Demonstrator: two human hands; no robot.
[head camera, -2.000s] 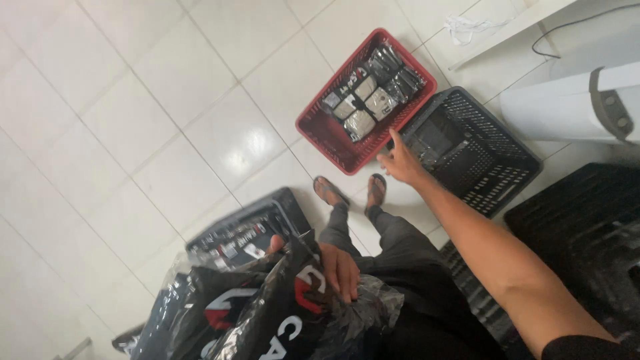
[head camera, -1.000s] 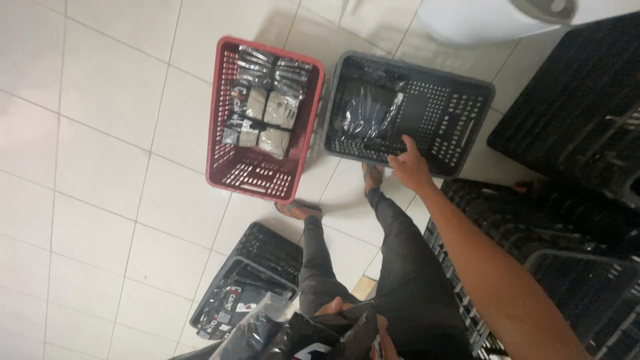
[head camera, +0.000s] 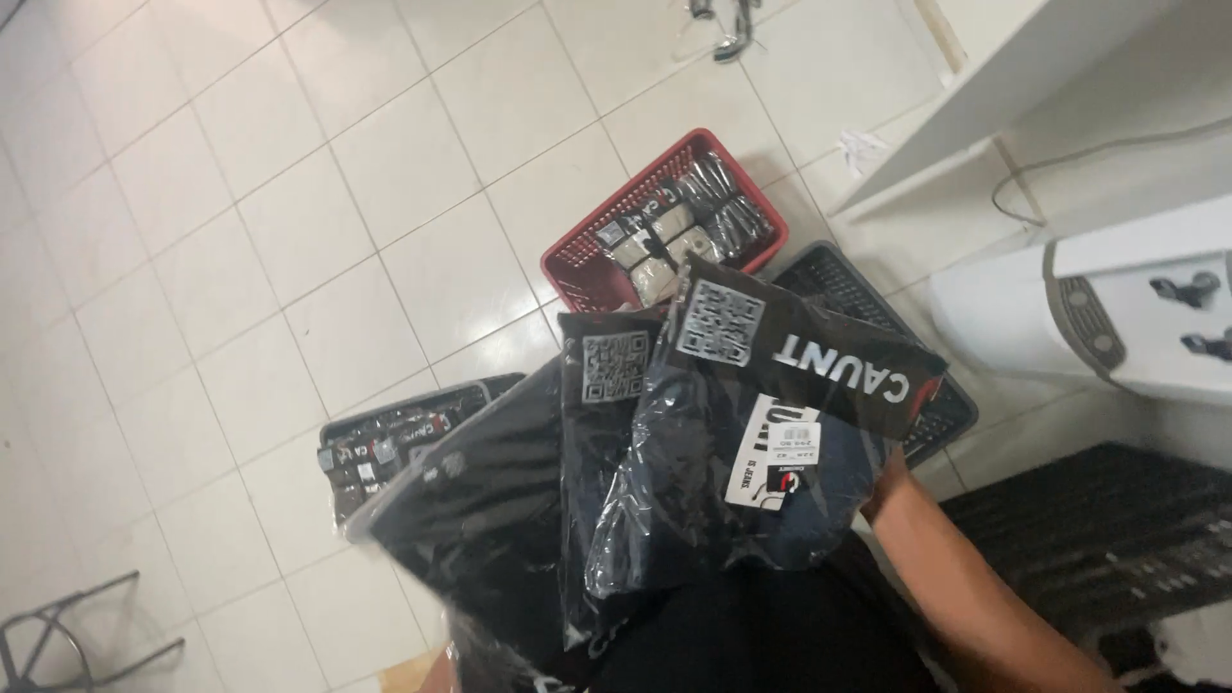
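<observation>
Several clear plastic packets of folded dark clothing fan out before me. The front packet of navy clothing (head camera: 837, 481), with a tag and a printed code, is at the upper right, overlapping a second dark packet (head camera: 602, 452) and a larger black packet (head camera: 481, 520). My right hand (head camera: 881, 481) grips the front packet's right edge from behind; its fingers are hidden. Only a sliver of skin on my left side shows at the bottom edge, beside the black packet; my left hand's fingers are hidden.
A red plastic basket (head camera: 602, 252) holds beige and dark packets. A dark grey basket (head camera: 948, 409) stands beside it, partly covered. Another dark basket (head camera: 481, 385) with packets is at left. Black crates (head camera: 1088, 539), a white appliance (head camera: 1001, 318) and a metal stand (head camera: 72, 616) are around.
My right hand has moved from the dark grey basket to the packets and now holds one. The packets, low in the view before, are now raised in front of me, fanned out.
</observation>
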